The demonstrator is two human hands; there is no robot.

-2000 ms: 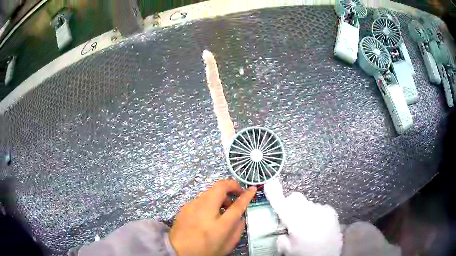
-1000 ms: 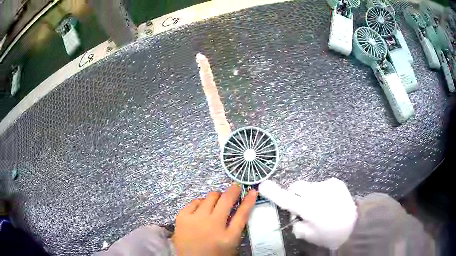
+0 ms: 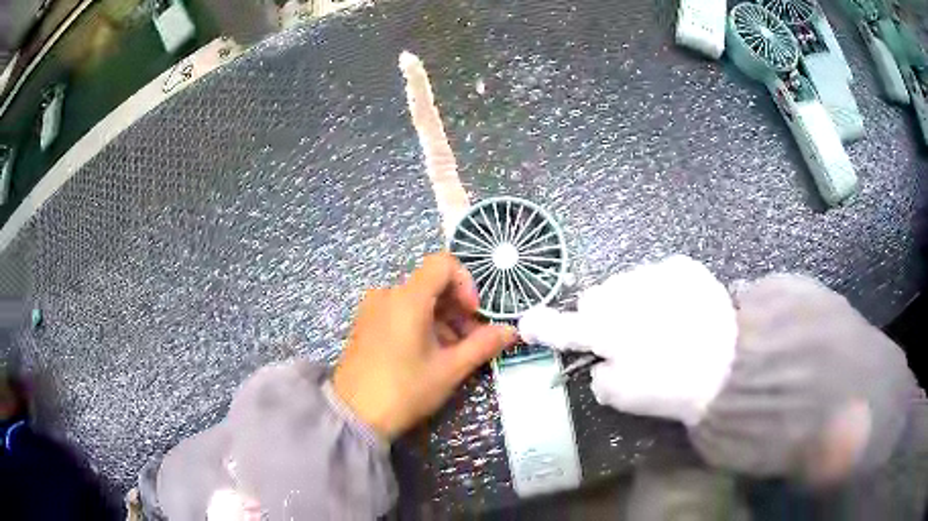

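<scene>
A pale teal handheld fan lies on the mat in front of me, its round spoked head (image 3: 506,256) up and its flat handle (image 3: 539,427) towards me. My bare left hand (image 3: 412,341) has thumb and forefinger closed at the left of the open neck, by the lower rim of the head. What the fingertips pinch is hidden. My white-gloved right hand (image 3: 641,336) points its forefinger at the neck's right side. A thin dark tool, perhaps tweezers (image 3: 578,368), sticks out below that finger over the handle's top. The neck is mostly covered.
Several similar fans (image 3: 814,142) lie at the upper right. A pinkish-white tape strip (image 3: 432,137) runs up from the fan head on the grey bubble mat (image 3: 254,204). A pale rail (image 3: 132,107) edges a green conveyor at upper left, with more units (image 3: 173,25) on it.
The view has shifted, so the fan and mat sit higher in the picture. My left hand has gone from spread fingers over the neck to a pinch at its left side. The tool shows more clearly.
</scene>
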